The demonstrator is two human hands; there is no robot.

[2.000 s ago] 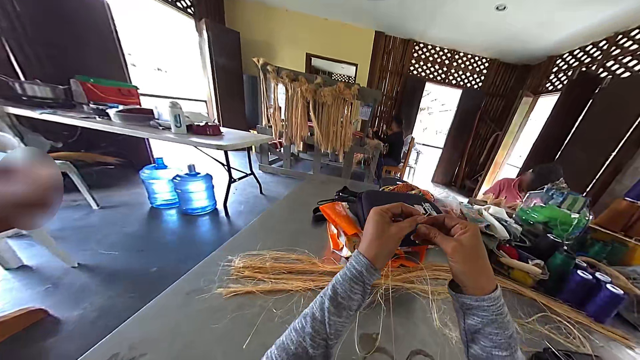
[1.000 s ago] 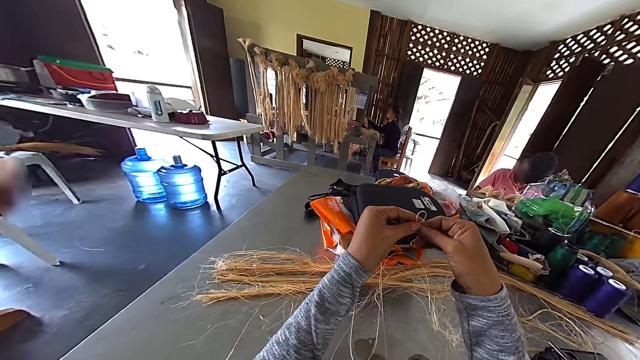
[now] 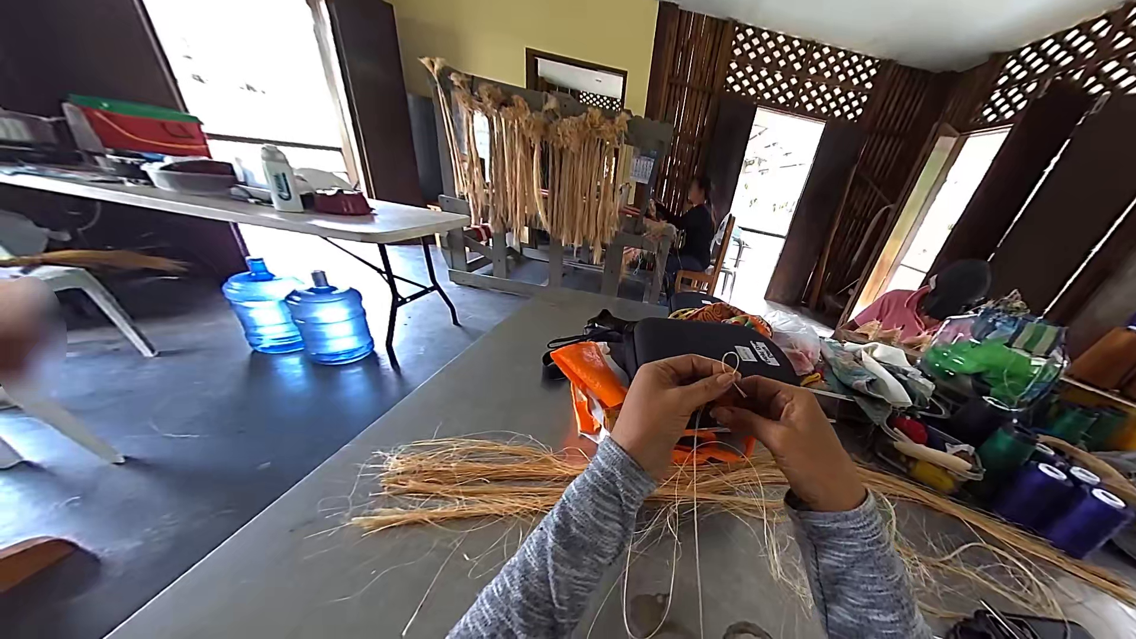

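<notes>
My left hand (image 3: 672, 406) pinches a thin pale fiber strand (image 3: 731, 362), which forms a small loop above the fingertips. My right hand (image 3: 792, 435) holds the same strand close beside it, the fingertips of both hands nearly touching. Loose strand ends hang below the hands toward the table. Under and behind the wrists, a long bundle of straw-colored natural fibers (image 3: 470, 484) lies across the grey table (image 3: 355, 550). Just beyond the hands are a black zippered case (image 3: 701, 342) and an orange and white plastic package (image 3: 593, 377).
At right stand purple thread cones (image 3: 1087, 524), a green-filled clear plastic bag (image 3: 994, 359) and folded cloth (image 3: 879, 373). A person in pink (image 3: 896, 306) is behind them. Farther back, fiber hanks (image 3: 550, 169) hang on a wooden frame, near a seated person (image 3: 692, 231). Blue water jugs (image 3: 330, 319) stand left.
A small loop of strand now shows above my left fingertips. Both hands stay close together over the fiber bundle.
</notes>
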